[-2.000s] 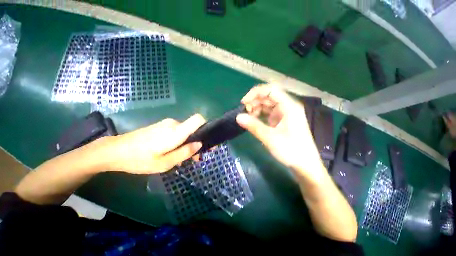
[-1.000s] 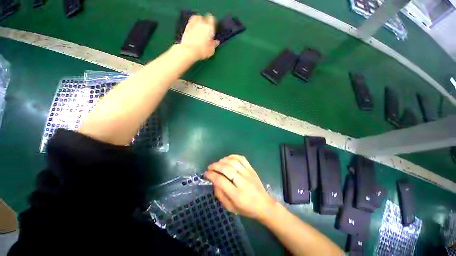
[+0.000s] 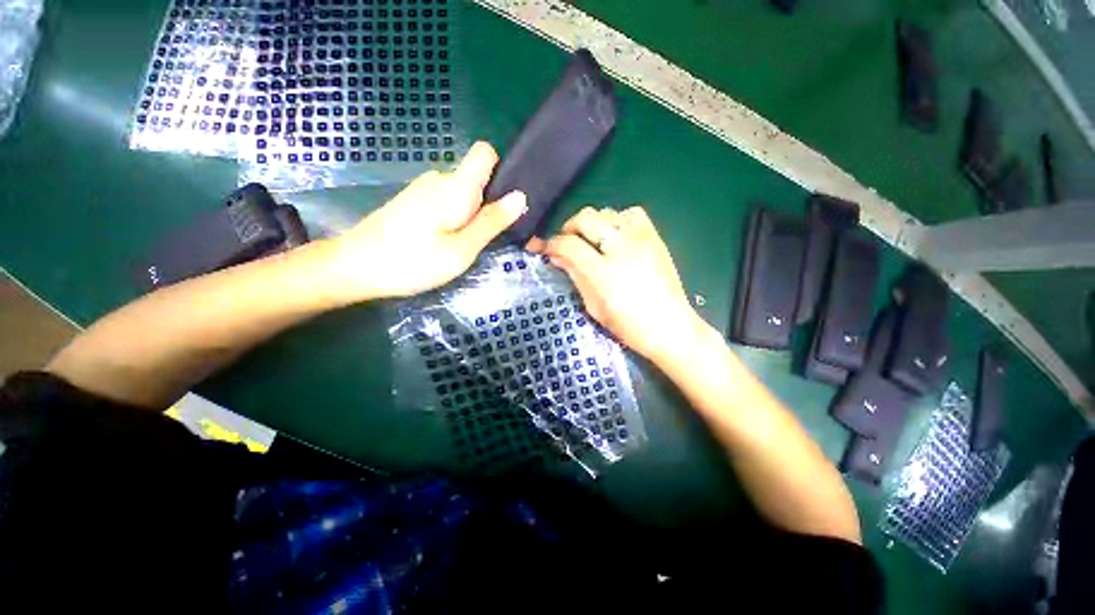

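My left hand (image 3: 438, 228) holds a matte black phone back cover (image 3: 558, 138) by its lower end, the cover tilted up to the right. My right hand (image 3: 618, 270) is just right of the cover's lower end, thumb and fingertips together at the top edge of the working sheet (image 3: 528, 360). The sheet is clear, shiny film with a grid of small dark squares and lies below both hands. Whether a small piece is between the right fingertips cannot be told.
Spare sheets (image 3: 324, 84) overlap at upper left. Black covers (image 3: 216, 240) lie beside my left forearm. A cluster of covers (image 3: 841, 300) lies at right, near another gridded sheet (image 3: 946, 481). A cream edge strip (image 3: 720, 114) borders the belt, with a grey metal bar (image 3: 1009, 238) at right.
My left hand has come back from the belt and now holds a black cover above the working sheet. My right hand remains at the sheet's top edge. The view has shifted.
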